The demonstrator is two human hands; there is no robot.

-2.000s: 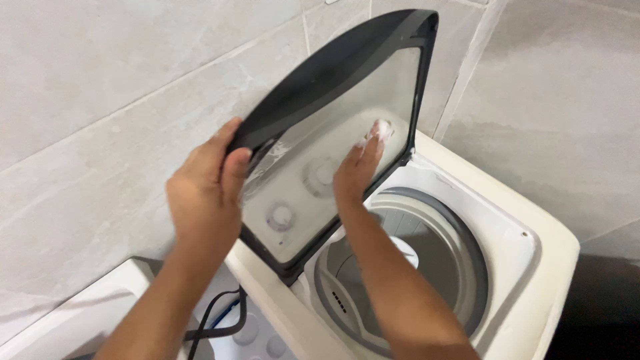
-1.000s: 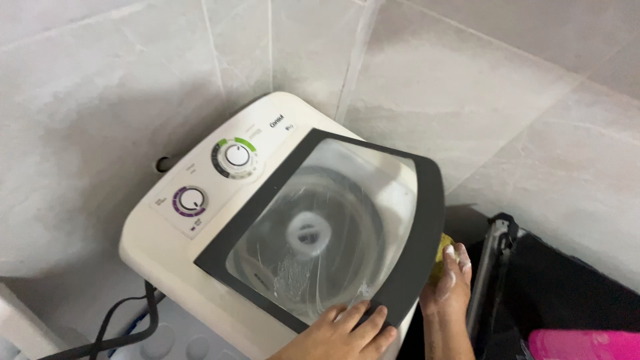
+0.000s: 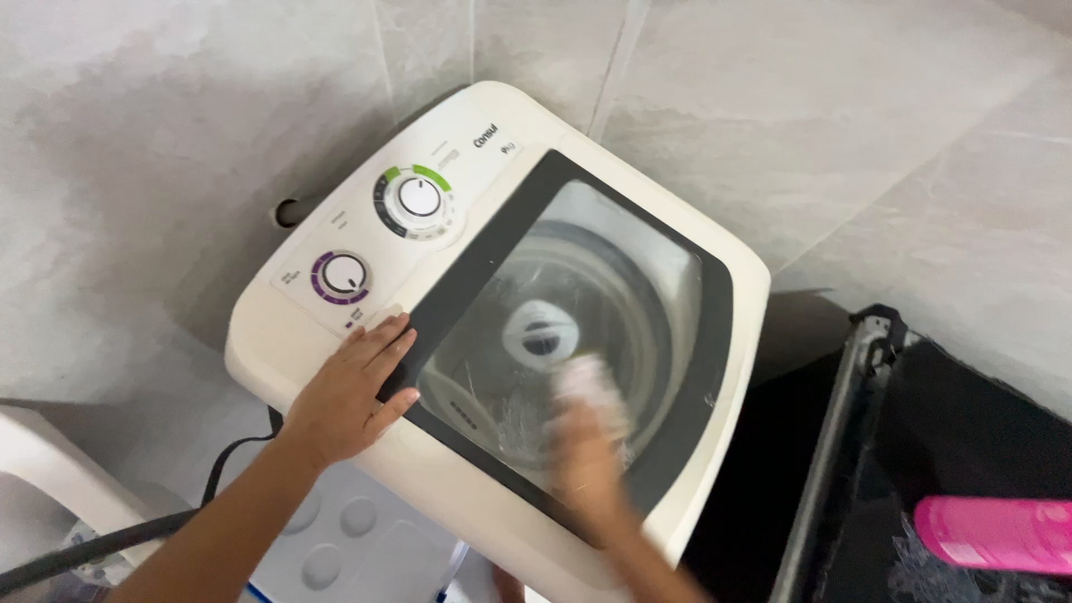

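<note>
A white top-loading washing machine [image 3: 494,528] stands with its dark-framed, see-through lid [image 3: 469,289] down over the drum. My left hand [image 3: 356,385] lies with spread fingers on the machine's top, beside the lid's left corner, holding nothing. Over the lid's lower middle is my right hand [image 3: 586,444], badly blurred, with whitish foam or a pad at its fingers; what it holds cannot be made out. Streaks of suds mark the see-through panel. Two round knobs, one with a green-and-grey ring [image 3: 420,197] and one with a purple ring [image 3: 344,274], sit on the control panel.
Grey wall tiles [image 3: 804,109] rise behind the machine. At right are a black surface with a metal rail [image 3: 825,477] and a pink bottle [image 3: 997,534]. A dark hose [image 3: 100,540] runs at lower left, near a white basin edge [image 3: 67,461].
The lid, raised two seconds ago, is down. Since one second ago my right hand has moved from the lid's outer edge onto its panel, and my left hand towards the control panel.
</note>
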